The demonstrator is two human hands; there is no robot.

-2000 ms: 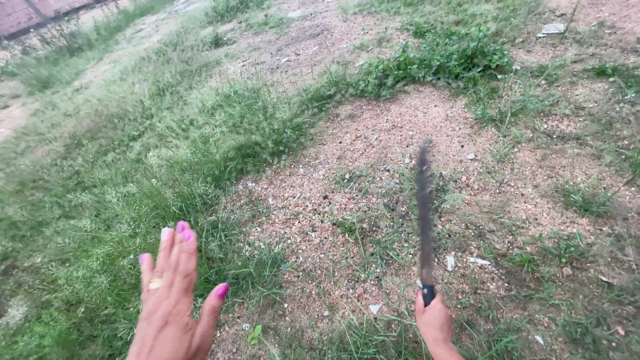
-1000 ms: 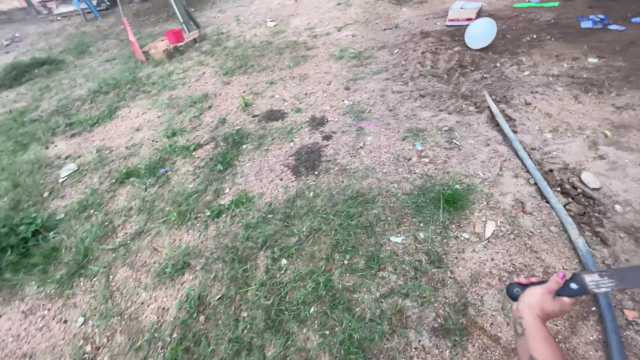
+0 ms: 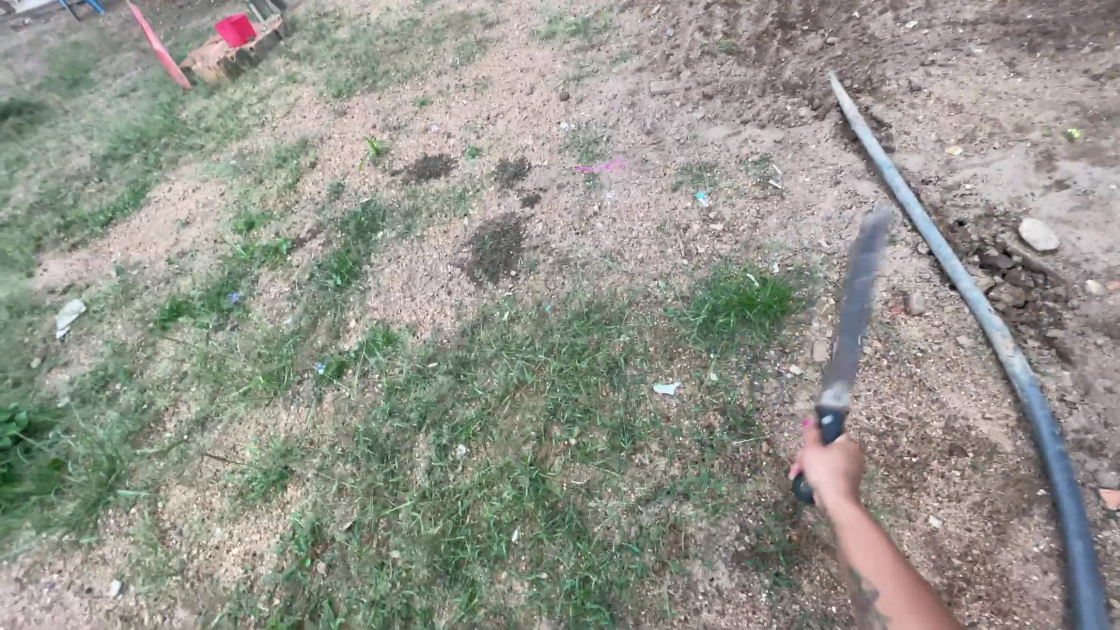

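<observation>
My right hand (image 3: pixel 831 468), at the lower right of the head view, is closed around the black handle of a machete (image 3: pixel 853 319). The long, dull metal blade points up and away from me, a little blurred, over gravelly soil. A small tuft of green grass (image 3: pixel 744 302) lies to the left of the blade. On the right of the blade a long grey pipe or hose (image 3: pixel 962 271) curves along the ground. My left hand is out of the frame.
At the upper left a red container (image 3: pixel 235 30) stands on a tree stump (image 3: pixel 229 57), with a red board or blade-shaped piece (image 3: pixel 160 45) beside it. A pale stone (image 3: pixel 1039 234) lies right of the pipe. Small litter, such as a white scrap (image 3: pixel 667 388), dots the grass.
The machete has swung from pointing right across the pipe to pointing up and away. My left hand, seen two seconds ago, has left the view. The view has moved to different ground since then.
</observation>
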